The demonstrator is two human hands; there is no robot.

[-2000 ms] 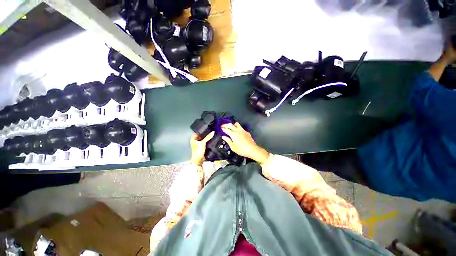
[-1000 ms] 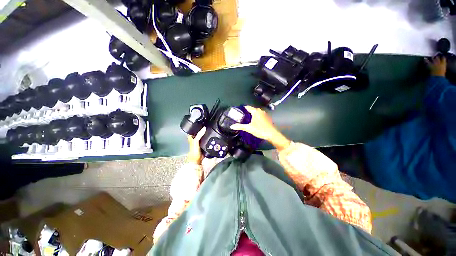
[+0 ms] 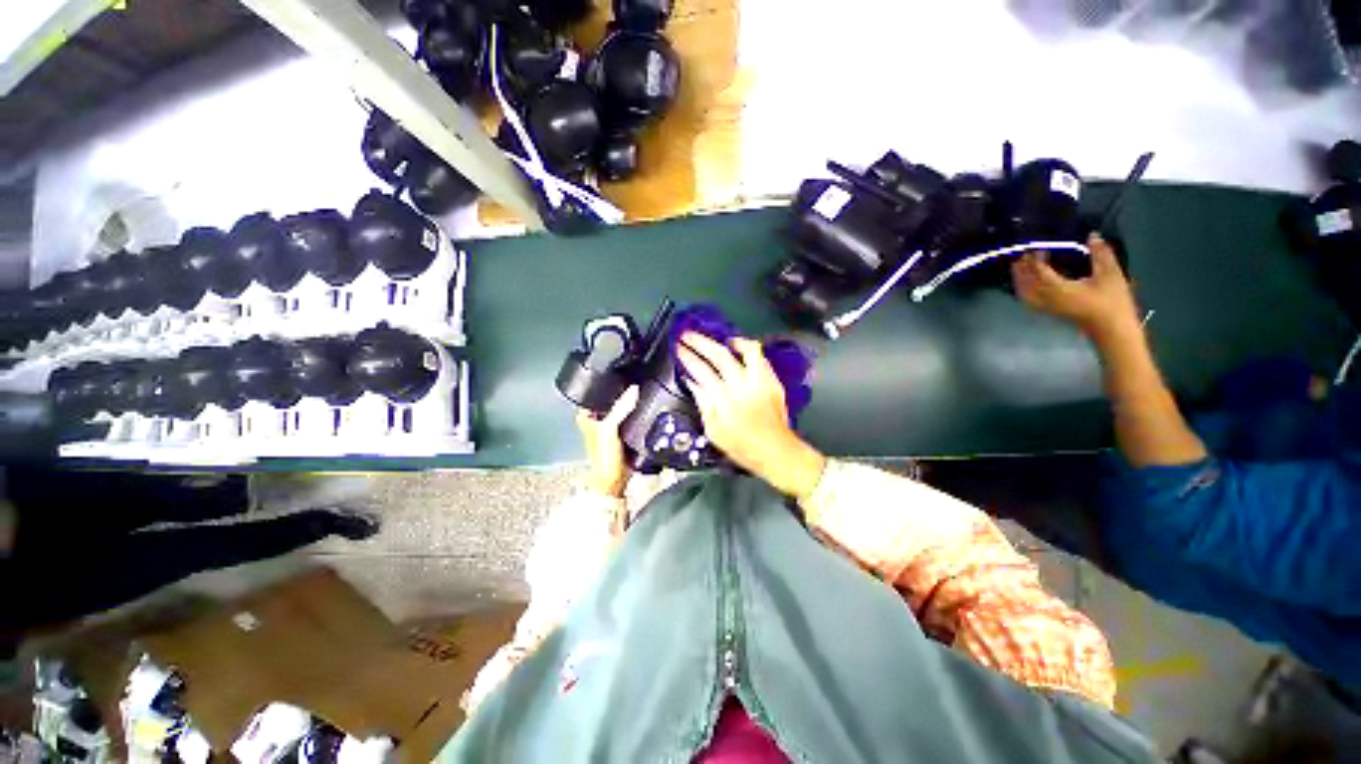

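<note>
A black security camera (image 3: 654,418) with a round head at its left and a short black antenna is held over the near edge of the dark green bench. My left hand (image 3: 606,442) grips it from below on its left side. My right hand (image 3: 742,406) lies over its right side with a dark purple cleaning cloth (image 3: 785,373) bunched under and beside the fingers. The part of the camera under my right hand is hidden.
Two rows of black units in white trays (image 3: 448,406) stand at left. More cameras (image 3: 560,112) lie on a cardboard sheet behind. Cameras with white cables (image 3: 861,224) lie at right, where another person's hand (image 3: 1078,288) touches one. A white frame bar (image 3: 391,93) crosses upper left.
The other person's arm has reached in from the right to the waiting cameras. My right hand and the cloth have shifted over the held camera, covering its white label.
</note>
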